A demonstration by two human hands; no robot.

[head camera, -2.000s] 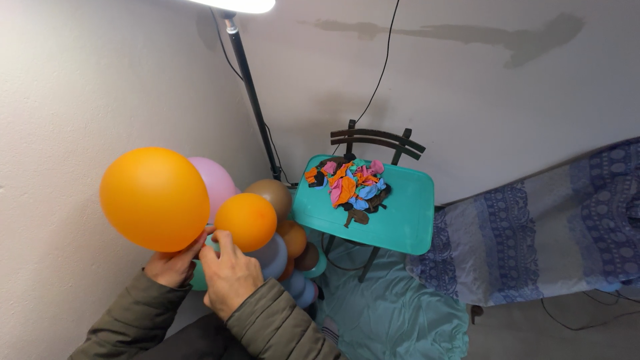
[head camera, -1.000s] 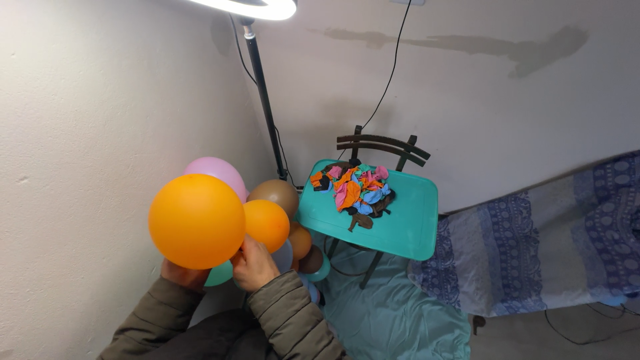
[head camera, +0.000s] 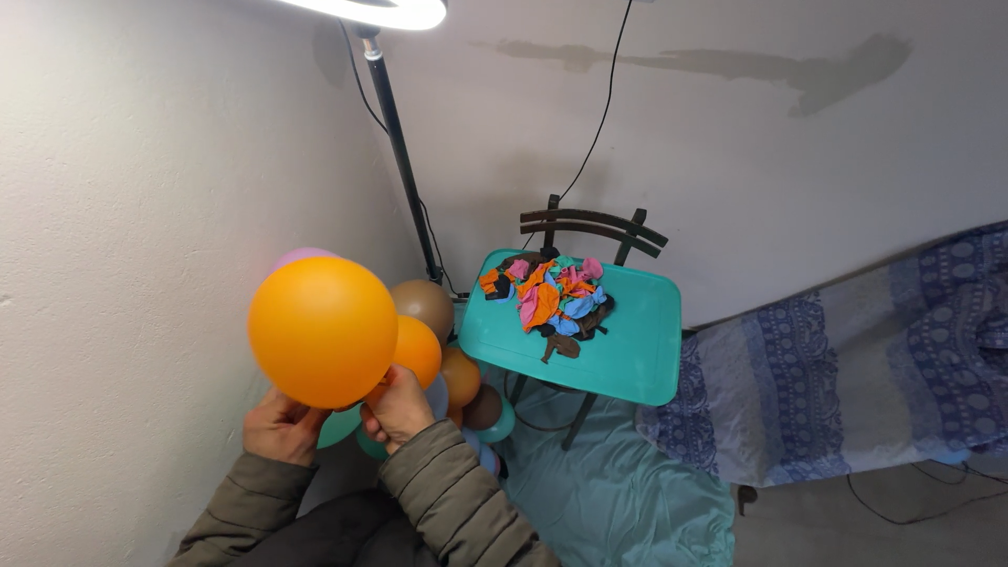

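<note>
A large inflated orange balloon (head camera: 323, 331) covers part of my hands at the lower left. My left hand (head camera: 283, 429) has its fingers bent under the balloon's lower side; the balloon hides what they pinch. My right hand (head camera: 400, 409) is closed near the balloon's lower right edge, by a smaller orange balloon (head camera: 417, 350); its exact grip cannot be made out. Behind and below are a pink balloon (head camera: 303, 256), a brown balloon (head camera: 425, 307), a green balloon (head camera: 339, 428) and several others in a cluster.
Uninflated balloons (head camera: 543, 299) lie heaped on a teal tray (head camera: 638, 346) on a dark chair (head camera: 594, 220). Behind the cluster stands a black lamp pole (head camera: 402, 161) with a lit ring light (head camera: 394, 12). Teal cloth (head camera: 622, 488) covers the floor beside a bed with a patterned cover (head camera: 850, 378).
Against the other balloons, the large orange one has moved in front of the pink balloon, now mostly hidden. My hands have stayed close together beneath it.
</note>
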